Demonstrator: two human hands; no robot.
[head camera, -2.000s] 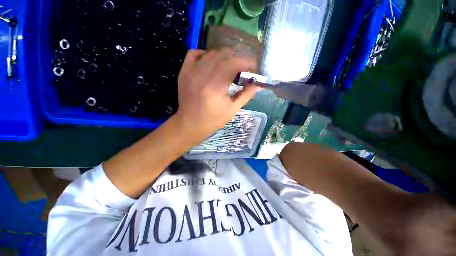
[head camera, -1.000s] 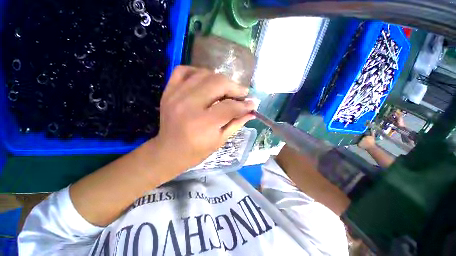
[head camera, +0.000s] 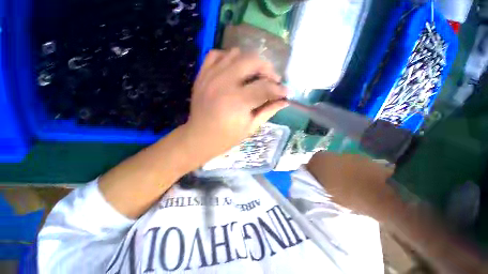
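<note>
My left hand (head camera: 230, 101) is palm down, with thumb and fingers pinched at the tip of the long grey metal bar (head camera: 342, 119). A small part is between the fingertips, mostly hidden and blurred. The bar runs right to the dark-green press (head camera: 447, 160). A clear tray of silver pins (head camera: 262, 149) lies below my left hand, near the shirt. My right forearm reaches toward the lower right, blurred, and the hand is out of view.
A large blue bin (head camera: 96, 134) with scattered rings is at left, beside another blue bin (head camera: 12, 107). A long clear box (head camera: 323, 48) is beyond the hand. A blue bin of silver pin-like parts (head camera: 417, 75) is at right. A green cast base (head camera: 262, 18) adjoins a brown plate (head camera: 254, 43).
The view has shifted, so the bins and my left hand appear farther right and higher. The bright block seen earliest at the fingertips is now mostly hidden. The other person's hand is no longer visible.
</note>
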